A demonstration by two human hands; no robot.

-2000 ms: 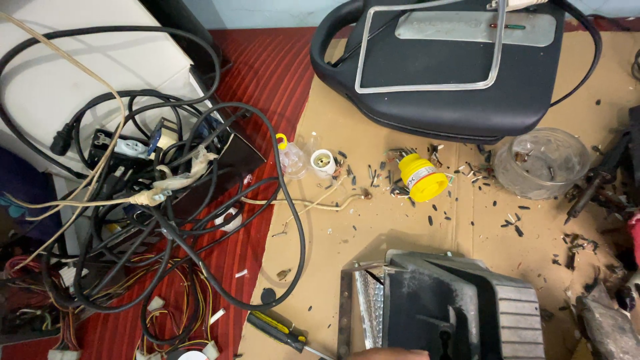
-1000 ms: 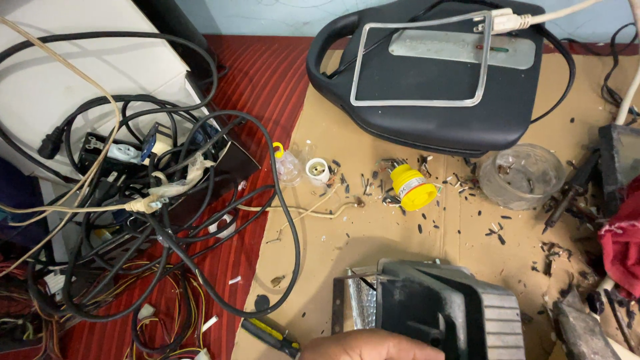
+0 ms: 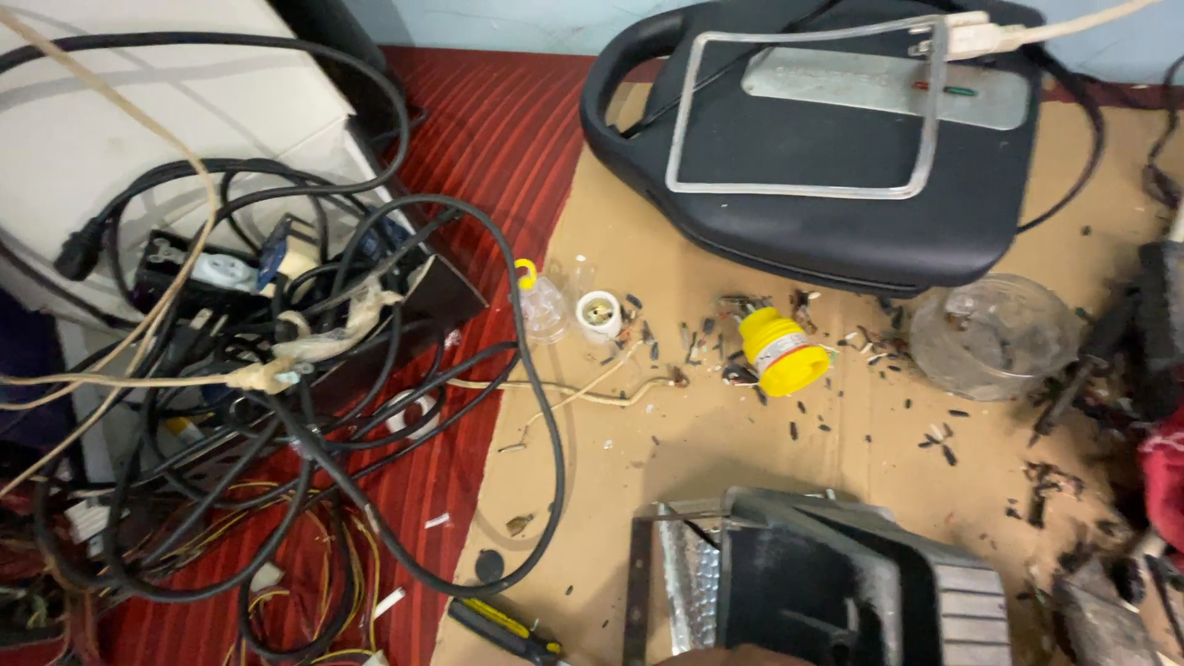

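A dark metal lamp housing [image 3: 814, 573] with a finned side and a dimpled reflector [image 3: 689, 583] lies at the bottom centre on the cardboard. At the bottom edge, a sliver of one hand shows against the housing; which hand it is and what its fingers do are hidden. The other hand is out of view. Left of the housing lies a yellow-and-black screwdriver handle [image 3: 504, 629]. Above the housing are a yellow plastic piece [image 3: 782, 351], a white lamp socket [image 3: 598, 316] and a clear plastic cone with a yellow hook [image 3: 541, 310].
A dark case-like appliance [image 3: 832, 203] bears a rectangular clear gasket [image 3: 800, 191] and a white plug [image 3: 971, 39]. Tangled black cables [image 3: 546, 416] spread across the left. A clear round dish [image 3: 994, 338] and a soldering iron [image 3: 1082, 370] are at right. Dark scraps litter the cardboard [image 3: 721, 435].
The hand at the lamp housing has moved down, nearly out of view. The white plug, at the top edge two seconds ago, shows lower in the view, over the gasket's corner.
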